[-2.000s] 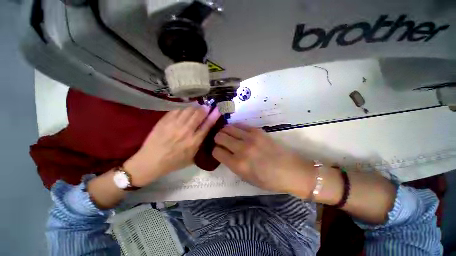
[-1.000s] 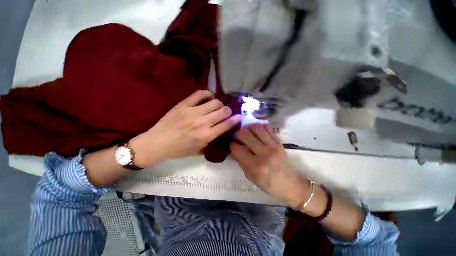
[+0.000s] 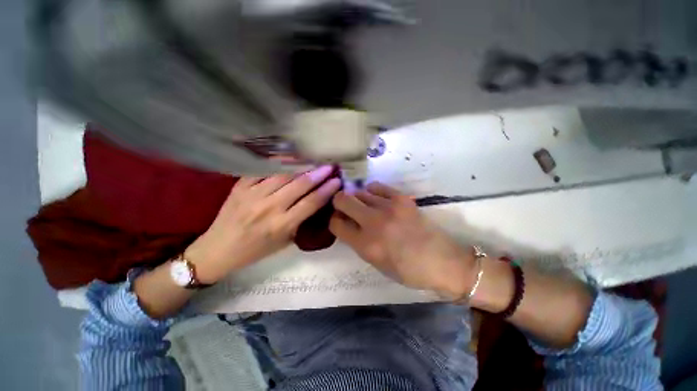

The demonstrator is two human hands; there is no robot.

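The dark red garment piece (image 3: pixel 153 187) lies on the table left of the needle area, and a narrow folded part of it sticks out between my hands. My left hand (image 3: pixel 264 214) rests on the cloth with fingertips at the lit needle area, holding it. My right hand (image 3: pixel 390 237) pinches the cloth edge just right of and below the needle area. The sewing machine (image 3: pixel 474 46) is blurred, and its white knob (image 3: pixel 332 134) hides the needle and presser foot.
The white table (image 3: pixel 535 221) has a printed scale along its front edge. A thin dark tool (image 3: pixel 439 200) lies right of my right fingertips. A small brown item (image 3: pixel 544 159) lies on the bed at right. A pale perforated basket (image 3: pixel 218 355) is below left; red cloth hangs below the table at right.
The view swung left around the machine head and then back over it. Both hands stay at the needle area on the cloth; the folded cloth end between them looks slightly shorter than two seconds ago.
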